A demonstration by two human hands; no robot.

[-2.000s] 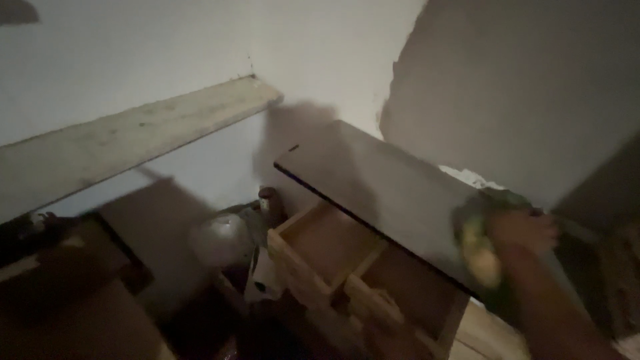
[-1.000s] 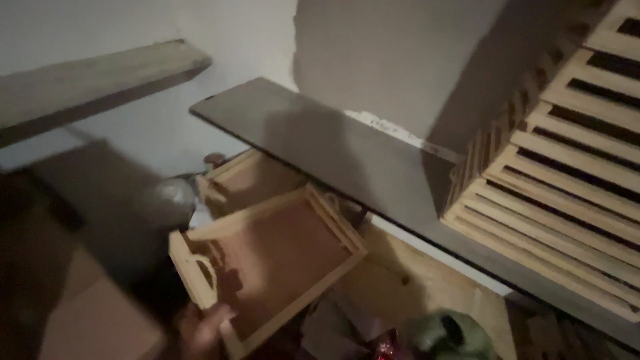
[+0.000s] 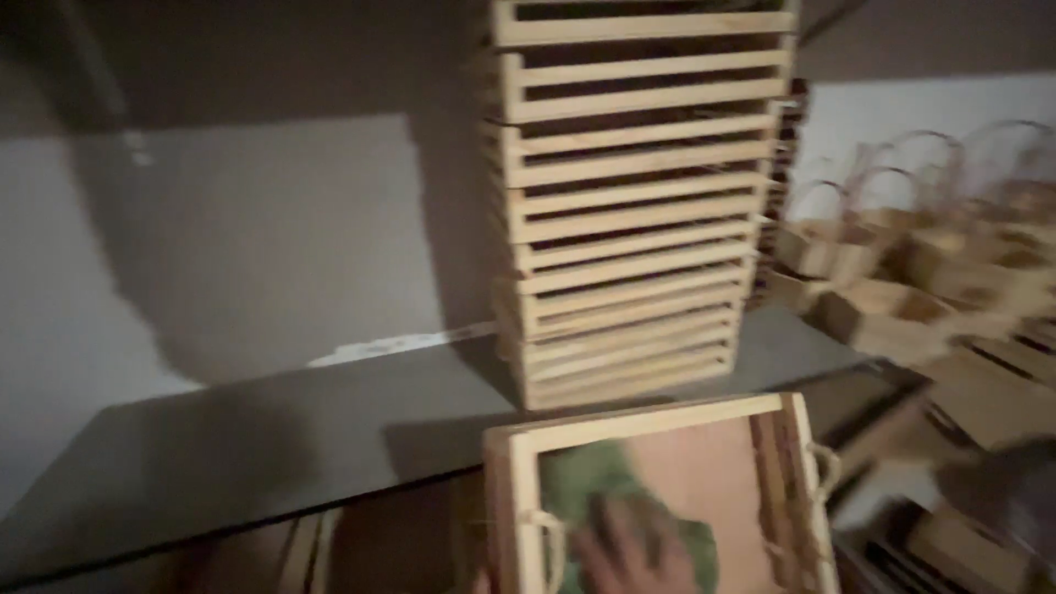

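A shallow wooden tray (image 3: 660, 417) with rope handles is tilted up at the bottom centre, below the shelf edge. Inside it, my right hand (image 3: 631, 544) presses a green cloth (image 3: 598, 474) against the tray's base; the hand is blurred. Only a sliver of my left hand (image 3: 483, 582) shows, at the tray's lower left side, and its grip is mostly hidden. Behind the tray, a tall stack of slatted wooden crates (image 3: 635, 223) stands on the grey shelf (image 3: 330, 437).
Several baskets with arched handles (image 3: 874, 239) are gathered at the right, blurred. A wall with patchy paint (image 3: 272, 247) rises behind the shelf. The shelf's dark front edge (image 3: 247, 524) runs across the lower left, with wooden pieces beneath it.
The view has swung right. The tray that was below the shelf a second ago appears raised, with my right hand and the green cloth inside. Two seconds ago the hand and cloth were over the shelf.
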